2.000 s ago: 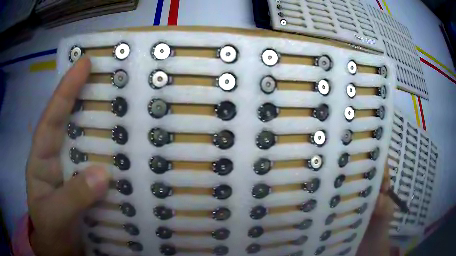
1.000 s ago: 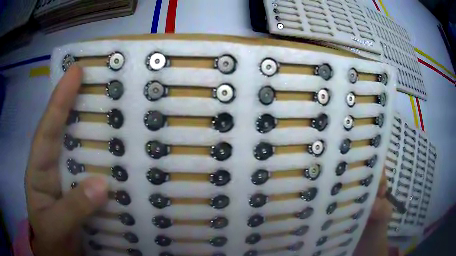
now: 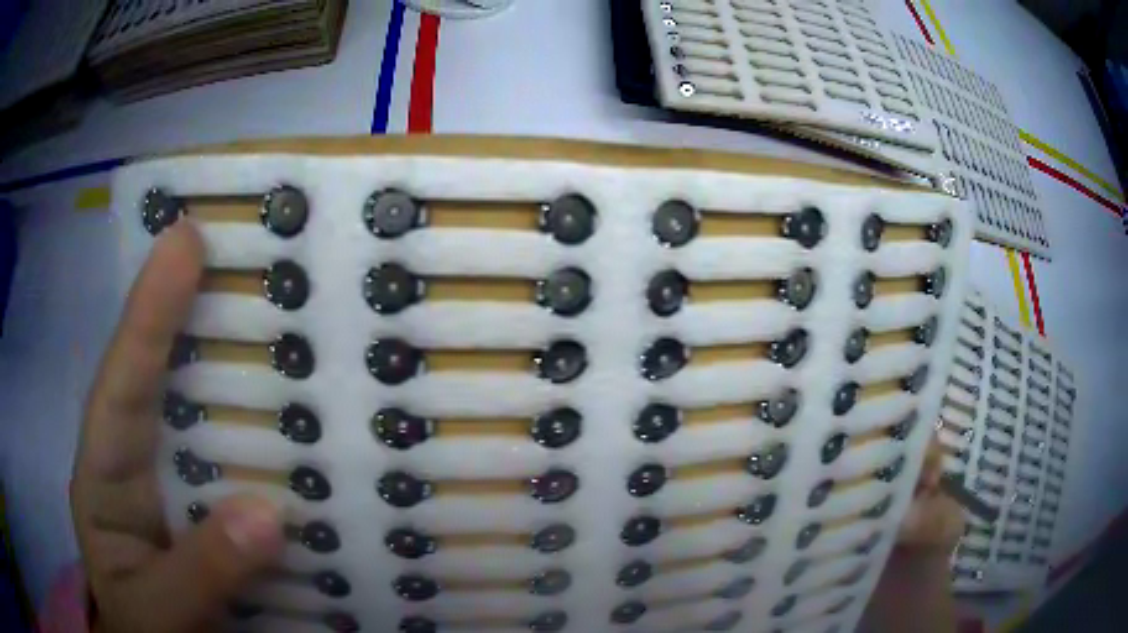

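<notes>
A white foam tray [image 3: 485, 325] with a tan backing is held up and tilted in front of me, its lower edge out of the picture. Small dark grey driver units [image 3: 570, 219] sit at the ends of its dumbbell-shaped slots. My left hand [image 3: 149, 458] grips the left side, with a finger and the thumb over the front face. My right hand [image 3: 925, 534] holds the right edge and is mostly hidden behind the tray. A dark slim tool, likely tweezers [image 3: 970, 496], sticks out to the right from my right hand.
A thick stack of trays with brown edges [image 3: 223, 45] is at the upper left. Other filled foam trays lie at the upper right [image 3: 792, 62] and at the right [image 3: 1033, 433]. Blue and red tape lines [image 3: 423, 74] mark the white bench. A round pale object is cut off at the top edge.
The held tray has moved lower in view and its tilt has changed. The upper driver units that looked bright silver now look dark grey. Both hands keep their hold.
</notes>
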